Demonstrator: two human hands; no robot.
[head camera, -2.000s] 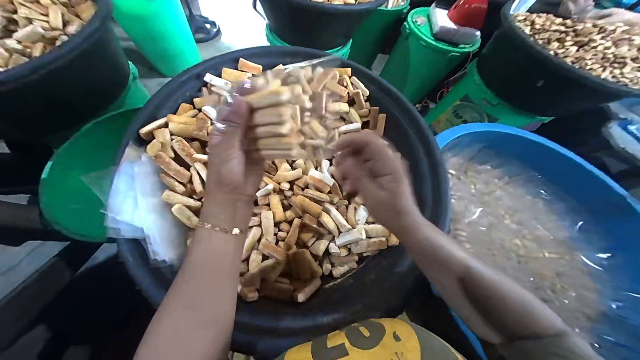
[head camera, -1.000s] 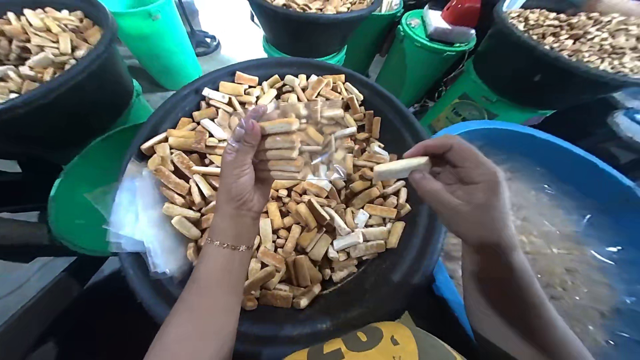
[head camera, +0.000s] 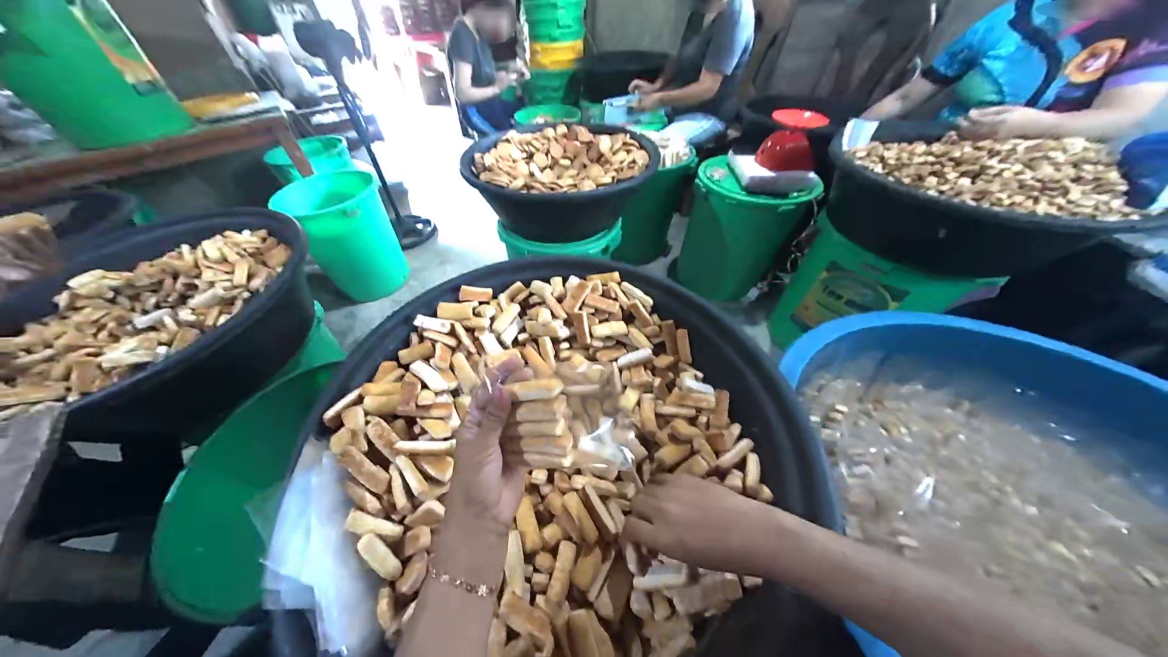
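My left hand (head camera: 493, 438) grips a clear plastic bag (head camera: 598, 406) with a stack of bread sticks (head camera: 540, 424) in it, held above the middle of a large black tub (head camera: 789, 429). Loose toasted bread sticks (head camera: 365, 470) fill that tub. At the right of the pile, my right hand (head camera: 684, 520) reaches down among the sticks; its fingertips are partly hidden, and whether it grasps one cannot be told. A stack of clear plastic bags (head camera: 319, 547) hangs over the tub's left rim.
A blue tub (head camera: 958, 328) with filled clear bags stands at the right. More black tubs of bread pieces stand at the left (head camera: 297, 274), the back (head camera: 547, 210) and the back right (head camera: 958, 242). Green buckets (head camera: 351, 237) stand between them. Several people sit farther back.
My right hand, which held one bread stick at the right of the bag, has moved down into the pile. My left hand still holds the bag. The view has tilted up.
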